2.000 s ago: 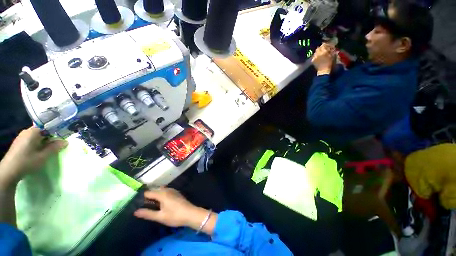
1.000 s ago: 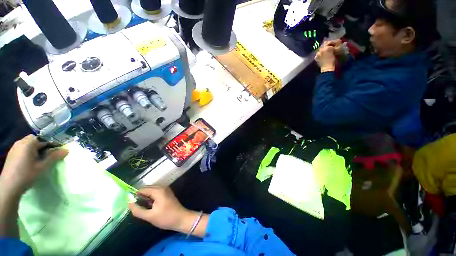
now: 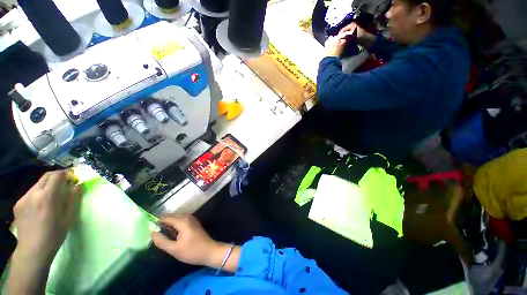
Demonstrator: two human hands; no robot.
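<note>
The white overlock machine point(image 3: 121, 86) with a blue stripe stands at the upper left. A pale neon-green fabric panel point(image 3: 104, 230) hangs in front of its needle area. My left hand point(image 3: 46, 210) grips the panel's upper left corner, just below the machine's left front. My right hand point(image 3: 188, 237) holds the panel's right edge, with a small dark thing, maybe snips, partly hidden in the fingers. The needle area is dark and partly covered, so I cannot tell whether the fabric touches the foot.
A lit smartphone point(image 3: 216, 162) lies on the white table's edge beside a grey-blue tie point(image 3: 238, 177). A yellow object point(image 3: 230, 109) sits right of the machine. Black and lime pieces point(image 3: 341, 210) lie lower right. Black thread cones point(image 3: 247, 26) stand behind. A person point(image 3: 399, 80) works at right.
My left hand has moved down and right from the machine's front, pulling the panel's corner with it. My right hand stays nearly in place. The neighbouring person has leaned towards the left.
</note>
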